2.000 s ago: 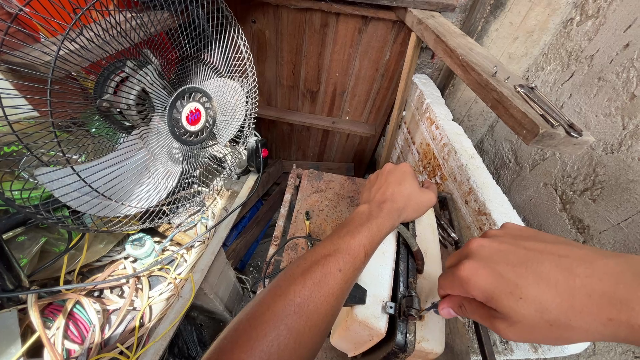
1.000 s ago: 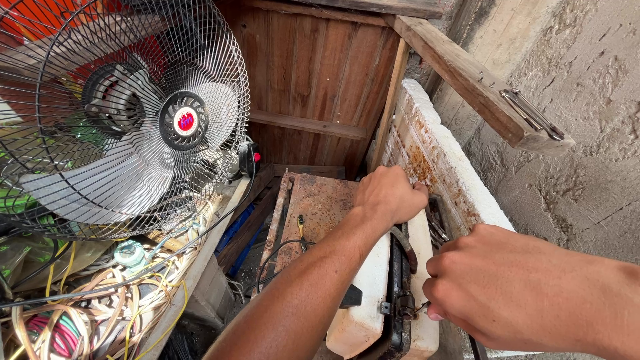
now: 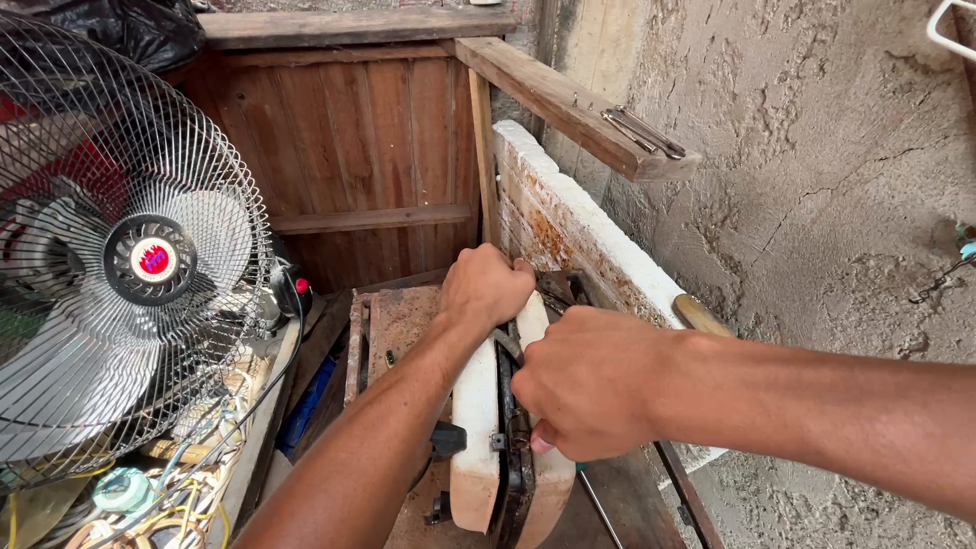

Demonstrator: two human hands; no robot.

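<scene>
A stained white plastic housing [image 3: 474, 442] in two halves, with a dark rusty metal frame [image 3: 515, 488] between them, stands on a rusty metal surface [image 3: 404, 320]. My left hand [image 3: 488, 286] is closed over the far end of the housing; what its fingers grip is hidden. My right hand [image 3: 591, 381] is curled at the near right side, beside the dark frame, its fingertips mostly out of sight. A curved metal piece [image 3: 508, 345] shows between the hands. Below the right hand lies a thin metal shaft [image 3: 600, 507], perhaps a screwdriver's.
A caged electric fan [image 3: 152, 259] stands at left above tangled wires [image 3: 191, 488]. Behind are wooden boards [image 3: 343, 145]. A foam slab [image 3: 595, 229] leans near the rough wall [image 3: 808, 191]. A wooden beam [image 3: 564, 99] holds metal tools [image 3: 644, 133] and juts out above the work.
The view has shifted, showing more of the wall and beam. My left hand stays at the housing's far end and my right hand stays beside its near part.
</scene>
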